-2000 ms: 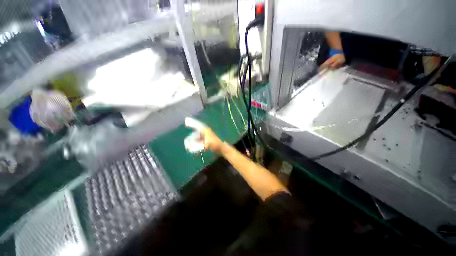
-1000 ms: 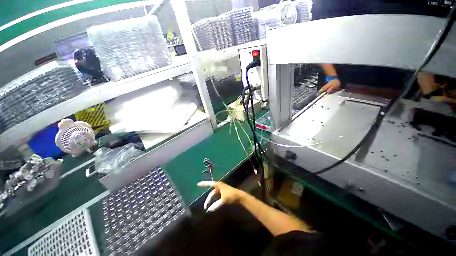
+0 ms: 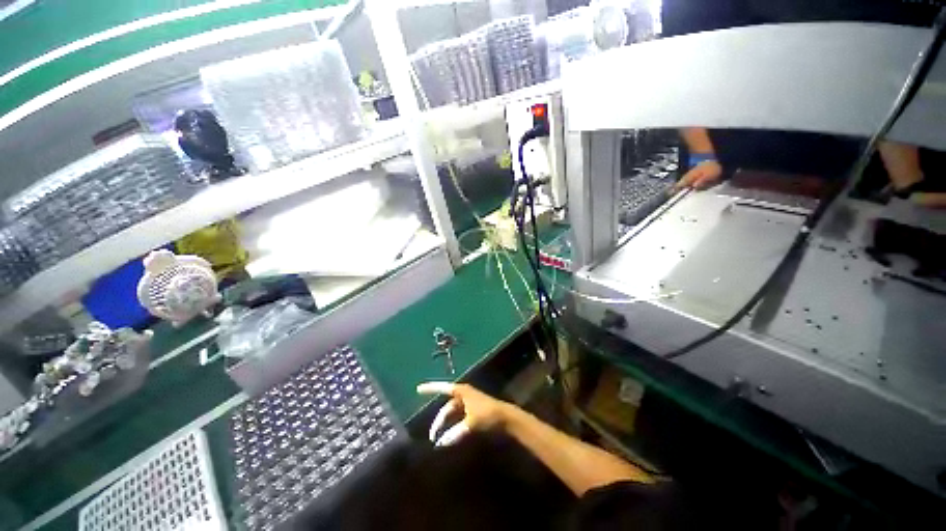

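My right hand (image 3: 467, 410) is raised near the bench's front edge. White finger cots cover several fingertips. One finger points left and the others curl below it; nothing is seen held. A clear blister tray (image 3: 311, 441) with rows of shiny pockets lies left of the hand. A white tray (image 3: 156, 493) with small parts in rows lies further left, cut off by the lower edge. A small metal bunch, perhaps keys (image 3: 445, 347), lies on the green mat (image 3: 410, 347) above the hand. My left hand is not in view.
A white machine bed (image 3: 695, 249) with scattered small dark parts stands right; another person's hands (image 3: 703, 173) are over it. Black cables (image 3: 532, 228) hang from a power strip. Plastic bags (image 3: 265, 327), a pale fan (image 3: 178, 285) and loaded shelves are behind the trays.
Since the earliest frame, the view has shifted and sharpened. My right hand appears lower and slightly right, with its fingers more visibly curled. The trays have not visibly moved on the bench.
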